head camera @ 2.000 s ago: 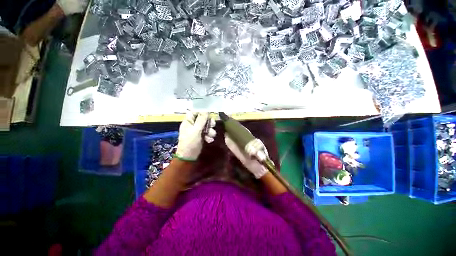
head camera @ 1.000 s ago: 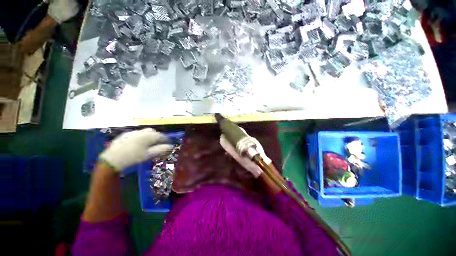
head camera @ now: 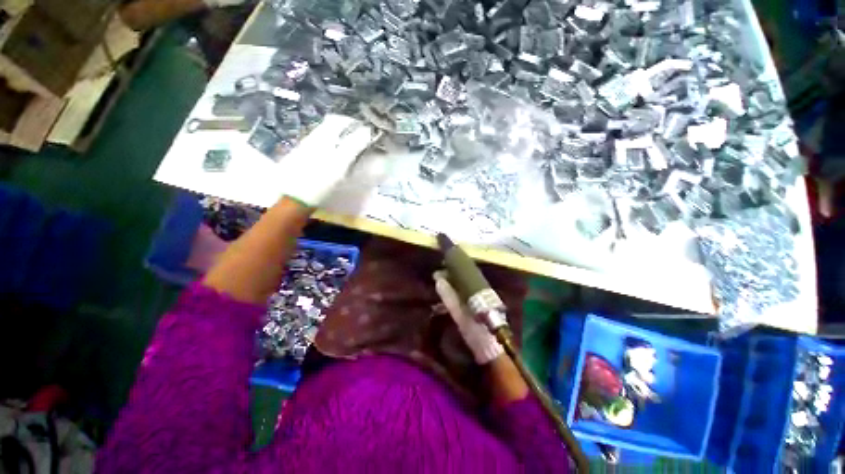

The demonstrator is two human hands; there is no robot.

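Observation:
My left hand (head camera: 324, 159), in a white glove, reaches over the table to the near left side of the heap of grey metal housings (head camera: 445, 46). Its fingertips touch a housing (head camera: 378, 117); whether they grip it is not clear. My right hand (head camera: 468, 319), also gloved, holds the olive-grey cylindrical air tool (head camera: 466, 278) below the table's front edge. The tool's dark tip points up at the yellow strip (head camera: 408, 235), and its hose runs back beside my right arm. Thin bright pins (head camera: 486, 193) lie near the front edge.
A wrench (head camera: 219, 124) and a single housing (head camera: 217, 159) lie at the table's left. A glittering bag (head camera: 749, 268) lies at the right corner. Blue bins stand below: one with small metal parts (head camera: 301, 301), one with red and white items (head camera: 686, 407). Another person's arm (head camera: 162, 11) shows at upper left.
My left hand held a small part by the tool, moved left over the bin, and is now on the table at the heap. The view has turned. My right hand still holds the tool.

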